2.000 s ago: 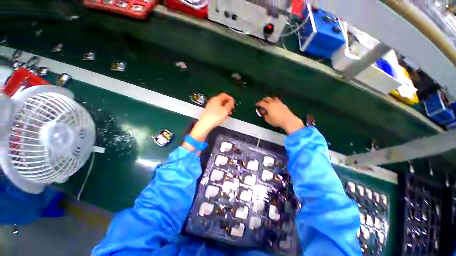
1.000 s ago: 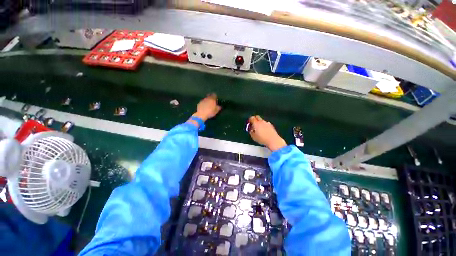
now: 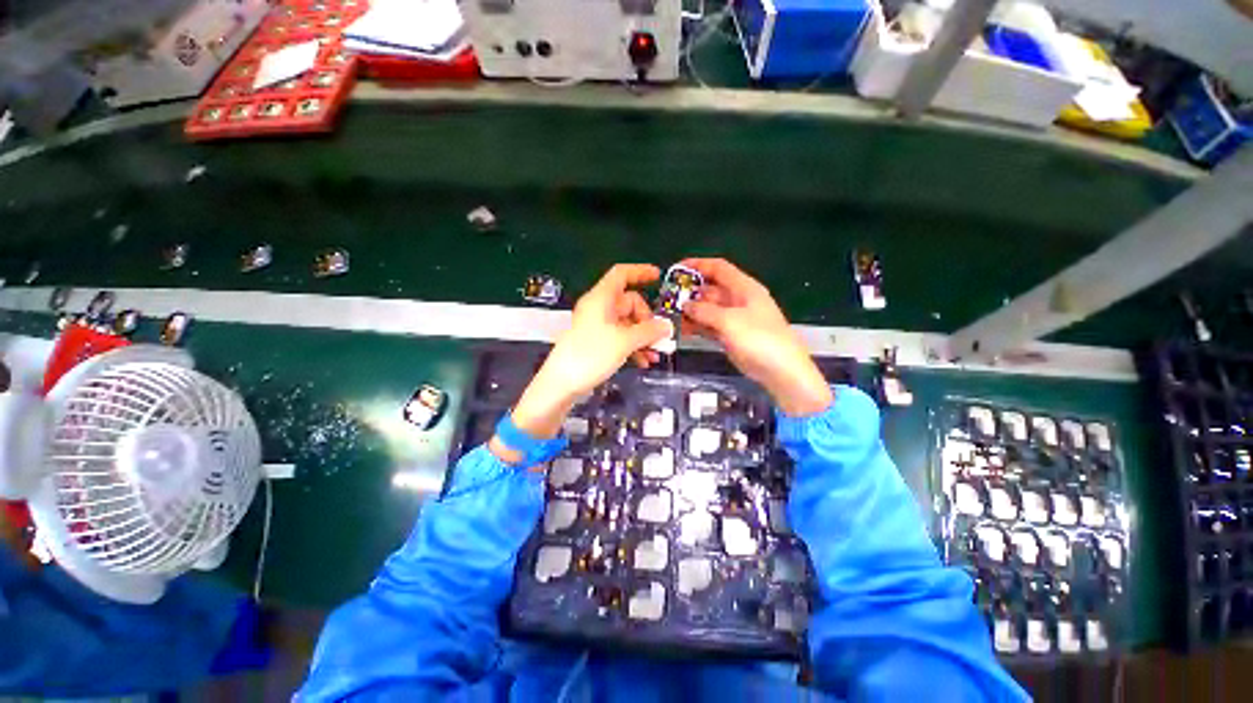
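Observation:
My left hand (image 3: 612, 330) and my right hand (image 3: 742, 323) meet above the pale rail, just beyond the black tray (image 3: 584, 630). My right hand holds a rounded-square device unit (image 3: 680, 289) with a pale rim and orange glints. My left fingers hold a pale square pad (image 3: 664, 335) directly below it. Whether pad and unit are joined cannot be told. The black tray holds pale pads with dark tails in rows. A device unit (image 3: 543, 289) lies on the belt left of my hands.
A joined assembly (image 3: 867, 278) lies on the belt at right, another (image 3: 893, 378) by the rail. A white fan (image 3: 154, 460) stands left, with a loose unit (image 3: 426, 405) nearby. A clear tray (image 3: 1033, 563) and black trays (image 3: 1216, 481) lie right. A grey post (image 3: 1099, 247) slants across the right.
My hands have come together from apart over the belt and drawn back to the rail. The pad now shows at my left fingertips. The camera view has shifted too.

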